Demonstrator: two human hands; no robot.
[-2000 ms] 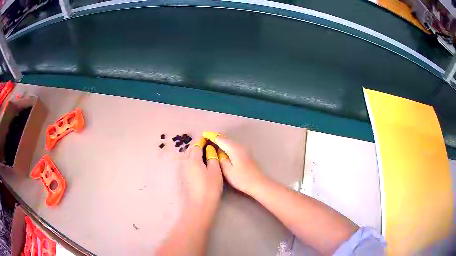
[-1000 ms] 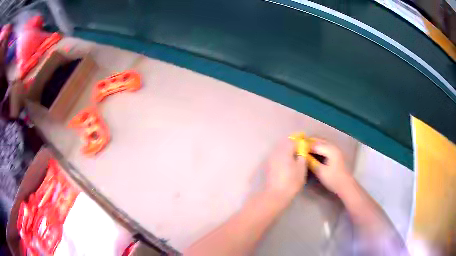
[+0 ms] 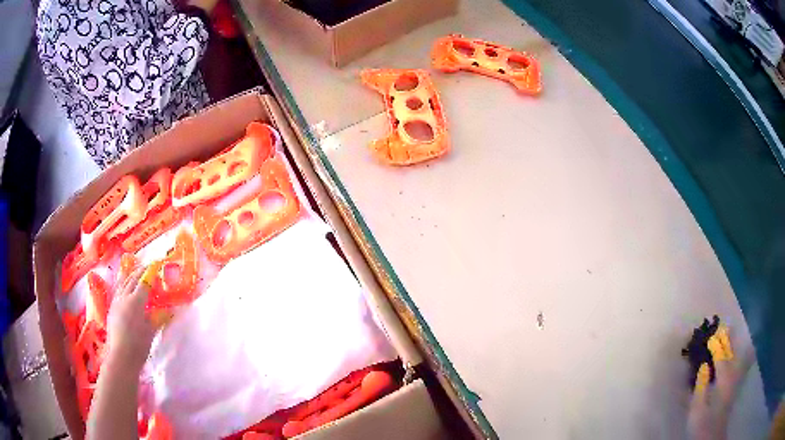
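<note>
My left hand (image 3: 129, 320), with yellow finger cots, is inside the carton (image 3: 48, 296), its fingers closed on the edge of an orange-red controller grip shell (image 3: 185, 273). More shells lie around it. My right hand (image 3: 721, 388), also with yellow cots, is low at the table's far right, partly cut off by the frame. Its thumb and fingers are around a cluster of small black parts (image 3: 704, 342); how many are held and how many lie on the table cannot be told. Two shells (image 3: 422, 148) (image 3: 488, 57) lie on the tabletop.
The grey table (image 3: 525, 223) has a green edge beside the carton. A white liner sheet (image 3: 258, 309) covers part of the carton. A cardboard parts box (image 3: 370, 33) stands at the top. A person in a patterned sleeve (image 3: 120, 73) is at the upper left. A dark green strip (image 3: 680, 94) curves along the right.
The view has swung left and down towards the carton. My hands were together over the black parts; my left hand has moved away into the carton and taken hold of a shell.
</note>
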